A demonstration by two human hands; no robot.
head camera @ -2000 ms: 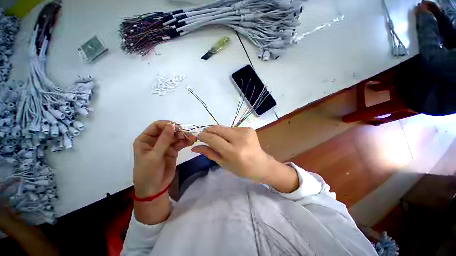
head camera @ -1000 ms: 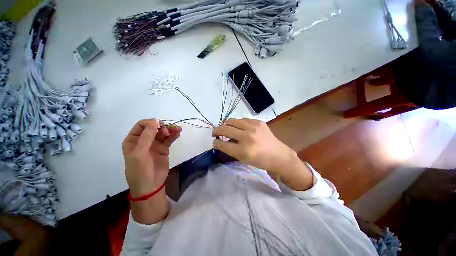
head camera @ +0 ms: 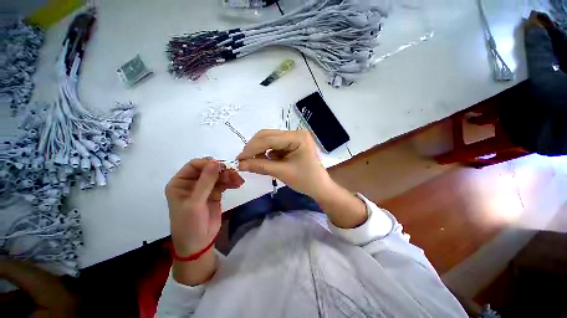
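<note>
My left hand [head camera: 202, 192] pinches the ends of thin loose wires [head camera: 235, 131] between thumb and fingers, above the table's front edge. My right hand [head camera: 286, 163] is beside it, its thumb and forefinger pinched on the same wires close to the left fingertips. A tiny white piece seems to be between the fingertips, too small to tell clearly. Other wires fan out behind my right hand toward the phone. A small pile of white pieces [head camera: 221, 114] lies on the table beyond my hands.
A black phone [head camera: 322, 122], a yellow-green cutter [head camera: 278, 72] and a small square box [head camera: 133, 70] lie on the white table [head camera: 186, 143]. Harness bundles lie at the back [head camera: 280, 38] and left [head camera: 74, 124]. Another person's sleeve [head camera: 542, 68] is at right, above a red stool [head camera: 472, 140].
My right hand has moved left and up from the wire bundle to my left fingertips. My left hand has moved slightly right. The view has shifted a little.
</note>
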